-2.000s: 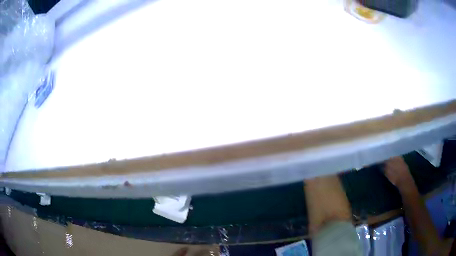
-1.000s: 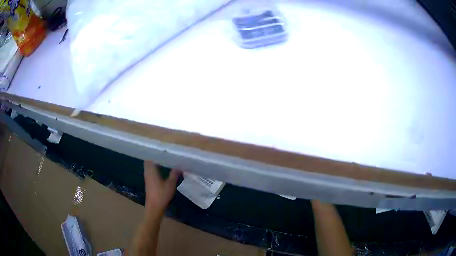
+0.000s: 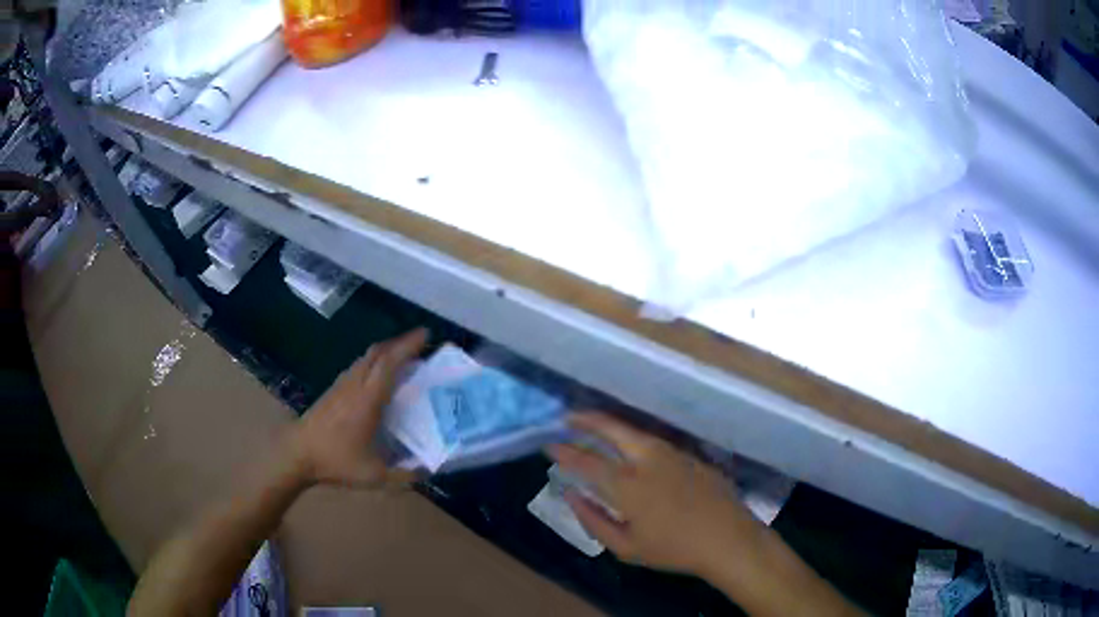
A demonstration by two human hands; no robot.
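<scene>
My left hand (image 3: 358,416) grips the left end of a white leaflet bundle (image 3: 416,416), with a blue-and-white packet (image 3: 492,406) on top. A translucent tray seems to lie under them, but blur hides its outline. My right hand (image 3: 645,492) is at the right end of this bundle, fingers bent around its edge. The bundle is held above the dark green conveyor, just below the shelf edge. Another white piece (image 3: 566,512) lies on the conveyor, partly behind my right hand.
The white shelf's brown edge (image 3: 530,283) crosses above my hands. A large plastic bag (image 3: 771,157) and small clear case (image 3: 993,256) lie on the shelf. White stacks (image 3: 316,277) sit on the conveyor at left. The cardboard ledge (image 3: 157,362) and green basket (image 3: 84,593) are lower left.
The view has swung left along the shelf. My hands, apart one second ago, are now close together on the bundle with the blue packet, which has come into view between them.
</scene>
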